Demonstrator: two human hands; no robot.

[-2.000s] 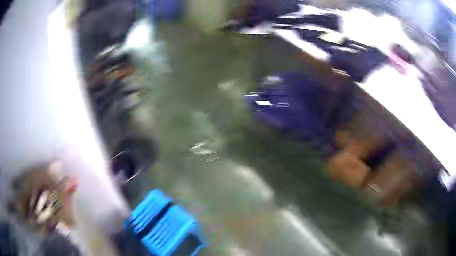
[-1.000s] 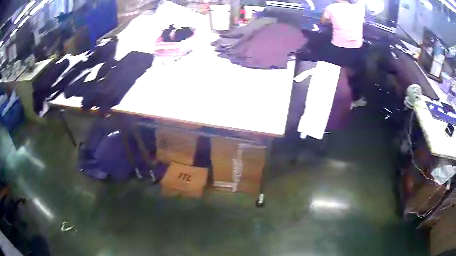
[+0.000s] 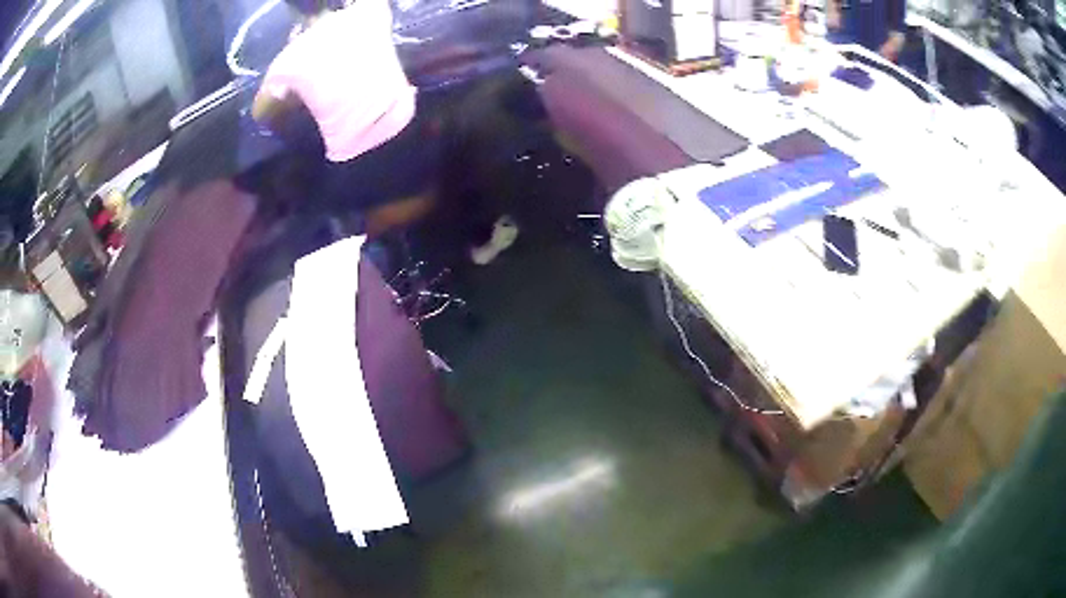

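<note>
Neither of my hands can be made out. A white table (image 3: 152,514) runs along the left, with a stack of maroon and grey cut pieces (image 3: 158,315) on it. On the right, a small desk (image 3: 807,339) bears a black mobile phone (image 3: 839,244) and a blue flat item (image 3: 795,193). A small white fan-like object (image 3: 638,224) stands at the desk's left corner, with a white cord hanging below. A long white sheet (image 3: 333,386) hangs over maroon and dark fabric in the left middle.
A person in a pink top (image 3: 351,88) stands at the upper left, facing away. Green floor (image 3: 561,386) runs between the tables. A large cardboard sheet (image 3: 982,397) leans at the right desk. More maroon fabric (image 3: 620,111) lies behind the desk. A blurred dark green shape fills the lower right corner.
The view has swung right. The white table and pink-topped person have shifted left in the picture, and the small desk with the phone now shows more fully and nearer.
</note>
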